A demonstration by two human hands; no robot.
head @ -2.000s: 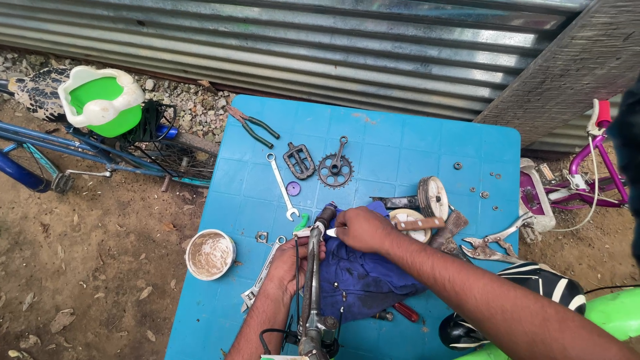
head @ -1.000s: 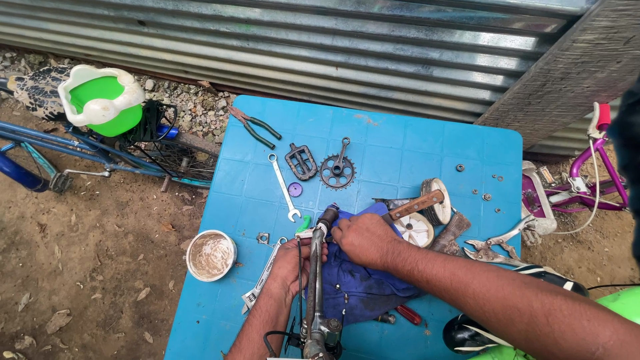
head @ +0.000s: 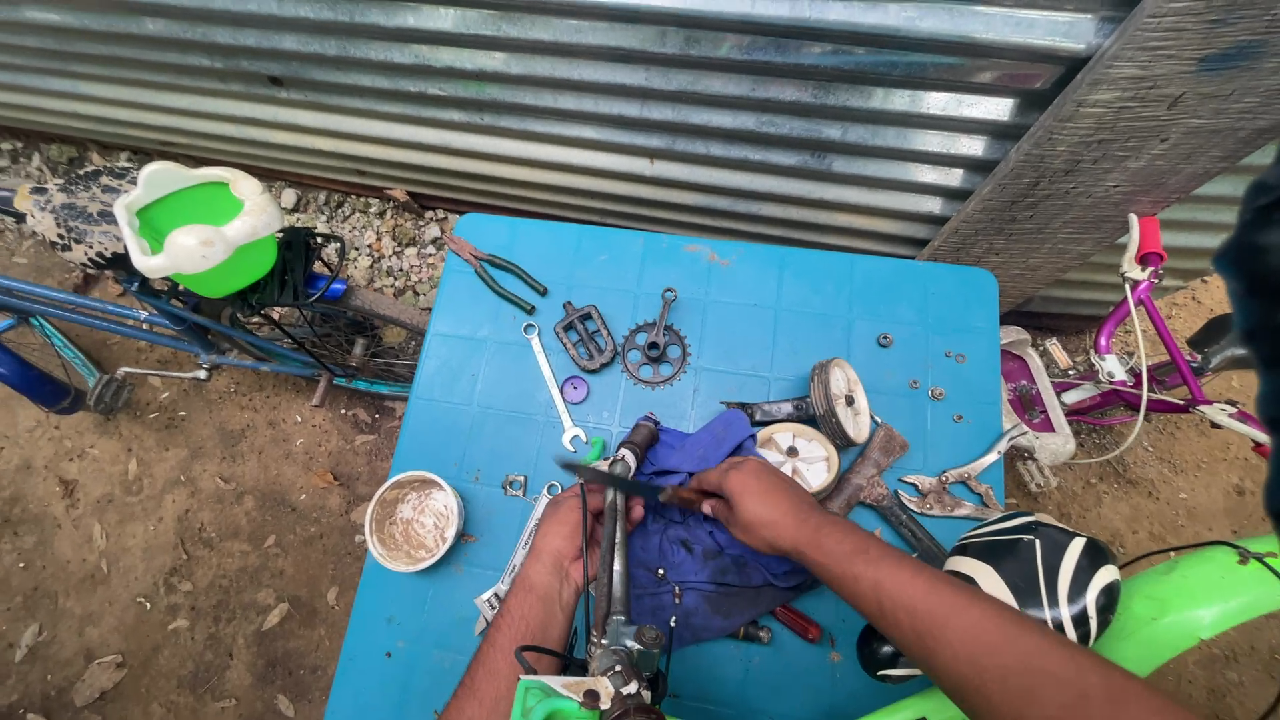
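A bicycle handlebar (head: 617, 560) with its brake lever and cable lies over a blue cloth (head: 700, 590). My left hand (head: 580, 535) is closed around the bar near its end; part of the fingers is hidden behind it. Gripped by its wooden handle in my right hand (head: 755, 500), a knife (head: 620, 482) has its dark blade crossing above the bar. Whether the blade touches it, I cannot tell. A small green piece (head: 595, 450) sits beside the bar's end.
On the blue table (head: 480, 390) are pliers (head: 495, 275), wrenches (head: 550, 385), a pedal (head: 585, 337), a chainring (head: 655, 352), training wheels (head: 797, 455), a hammer (head: 868, 470), locking pliers (head: 960, 485) and a grease tub (head: 413, 522). A black-and-white saddle (head: 1035, 575) is at the right.
My right hand has moved slightly right, away from the bar. The knife, whose handle pointed to the upper right before, now lies across the bar with its blade toward the left.
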